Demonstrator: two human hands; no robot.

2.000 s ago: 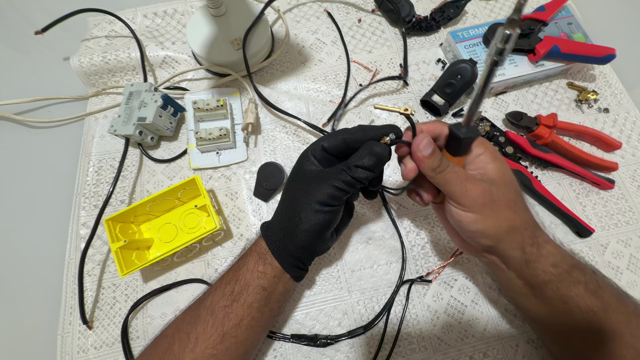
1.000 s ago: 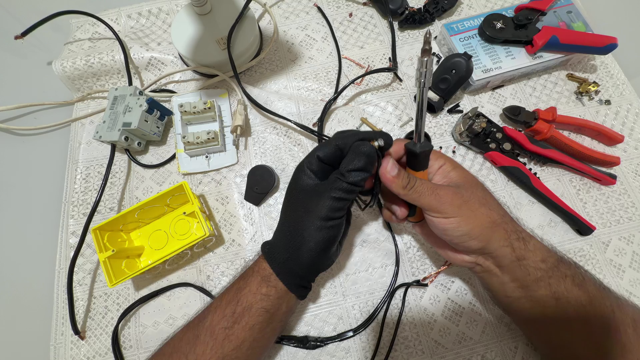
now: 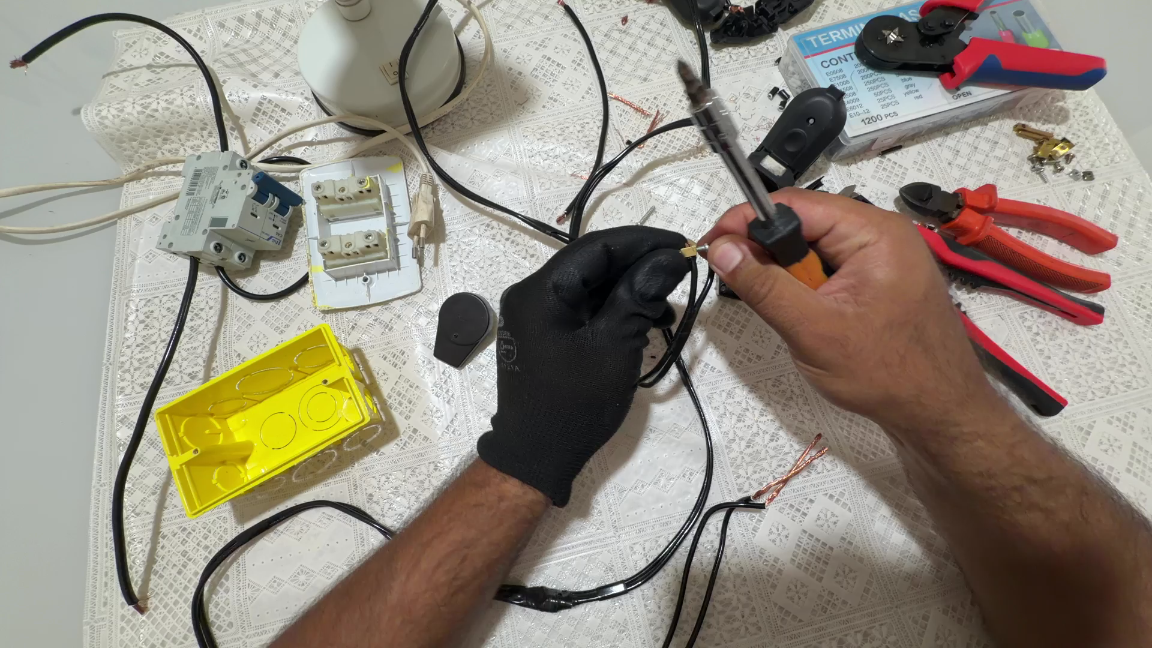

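My left hand [image 3: 585, 333], in a black glove, pinches a small brass terminal piece [image 3: 690, 249] between thumb and forefinger. My bare right hand [image 3: 837, 279] holds a screwdriver [image 3: 733, 148], its shaft pointing up and left and its orange-and-black handle in the palm. The right thumb and forefinger also pinch a small metal part [image 3: 705, 252], perhaps a screw, against the brass piece. Black cable [image 3: 702, 423] runs down from beside the left fingertips to a taped part. Stripped copper strands [image 3: 792, 468] lie below the hands. The fingers hide most of the brass piece.
A yellow electrical box [image 3: 270, 418], a circuit breaker [image 3: 225, 211], an outlet plate [image 3: 364, 234] and a white lamp base [image 3: 378, 63] lie left. Red-handled cutting pliers [image 3: 1017, 229], a wire stripper [image 3: 1017, 274], a crimping tool [image 3: 981, 45] and a terminal box [image 3: 900, 130] lie right.
The screwdriver has tilted from nearly upright to up-left in my right hand. My right thumb and forefinger have come to the brass piece at my left fingertips.
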